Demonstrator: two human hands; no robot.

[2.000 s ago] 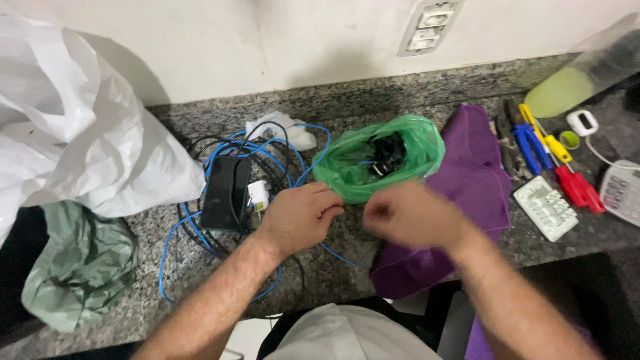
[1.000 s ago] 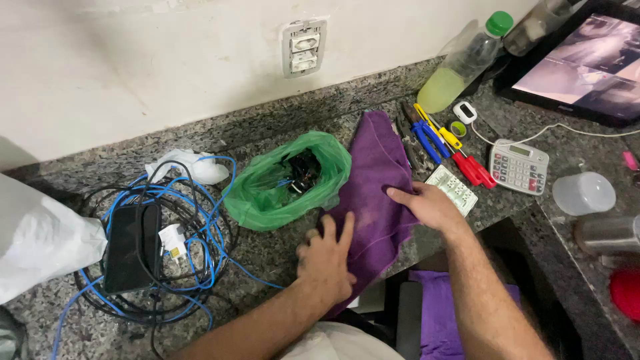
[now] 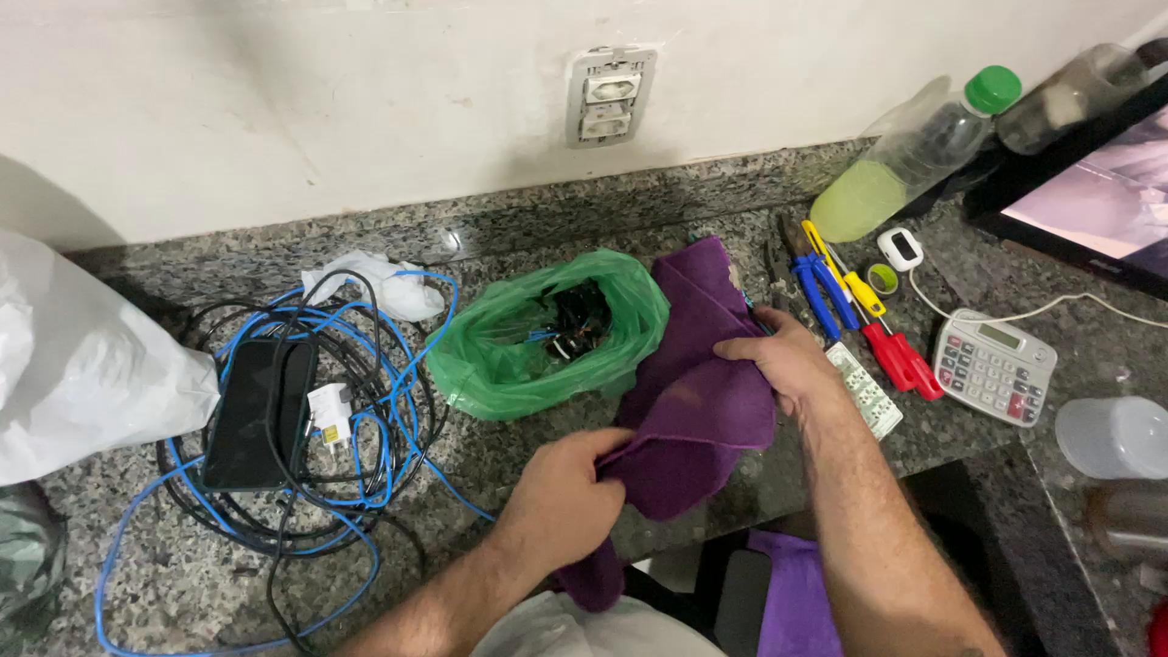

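Note:
A purple cloth point(image 3: 698, 392) is held between both hands over the granite counter. My left hand point(image 3: 566, 497) pinches its near left edge, and part of the cloth hangs below that hand. My right hand point(image 3: 789, 360) grips the cloth's right edge, thumb on top, its other fingers partly hidden. Just left of the cloth lies an open green plastic bag point(image 3: 547, 338) with dark small parts and bits of wire inside. Farther left, blue and black cables point(image 3: 392, 392) lie coiled around a black smartphone point(image 3: 260, 411) and a white plug adapter point(image 3: 330, 415).
Blue-handled pliers point(image 3: 821, 292), yellow and red screwdrivers point(image 3: 899, 356), green tape point(image 3: 881, 278) and a calculator point(image 3: 996, 365) lie to the right. Behind them leans a bottle point(image 3: 899, 169) of yellowish liquid, near a screen point(image 3: 1095, 192). A white bag point(image 3: 91, 356) stands at left, a wall socket point(image 3: 611, 99) behind.
Both hands were over the green bag's near side two seconds ago. They moved onto the purple cloth, which was lying flatter one second ago and is now gripped, lifted and partly folded.

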